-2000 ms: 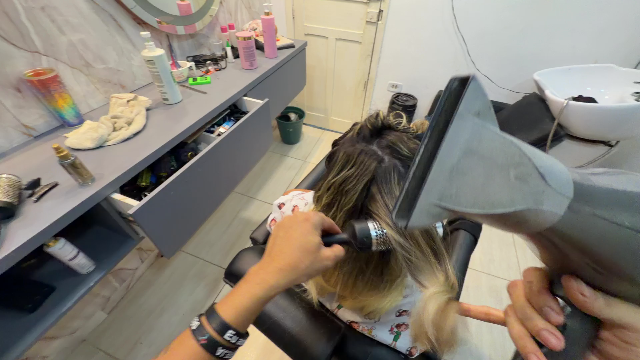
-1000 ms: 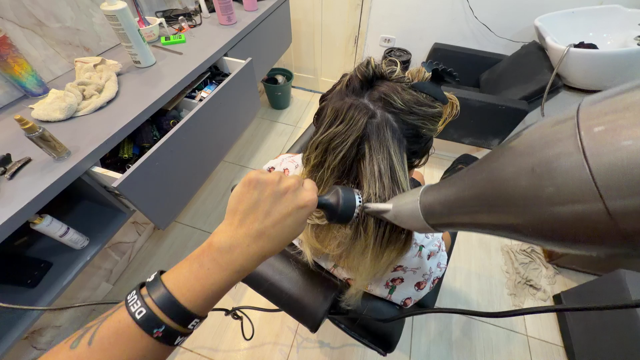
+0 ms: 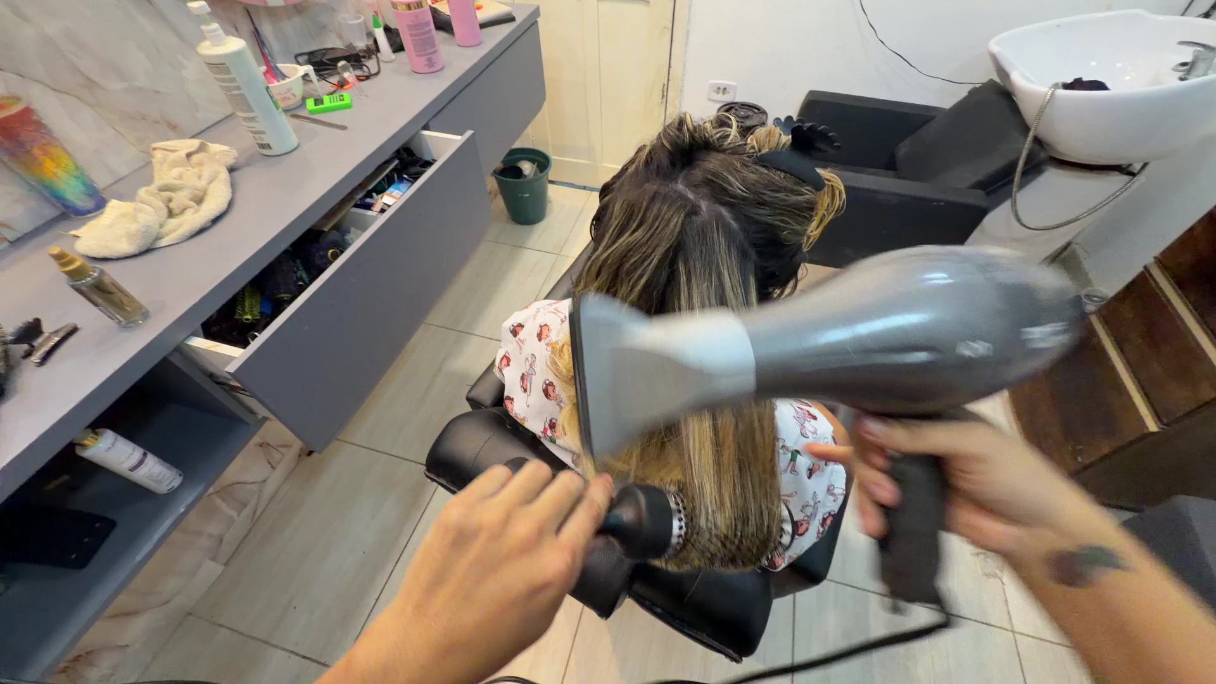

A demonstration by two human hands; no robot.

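A seated person with long highlighted hair faces away from me, wearing a patterned white cape. My left hand grips the black handle of a round hairbrush; its barrel lies under the hair ends, mostly hidden by them. In my right hand is the handle of a grey hair dryer, blurred by motion. The dryer lies across the hair above the brush in this view, its flat nozzle pointing left. Near the top of the head, a black hair clip holds a section of hair.
Left, a grey counter bears a towel, a pump bottle and a small spray bottle. Its drawer stands open. Beyond are a green bin and a white wash basin. The dryer's cord hangs low.
The brush has moved down from mid-length to the hair ends, with my left hand on its handle. The dryer has swung, and more of its body and my right hand now show.
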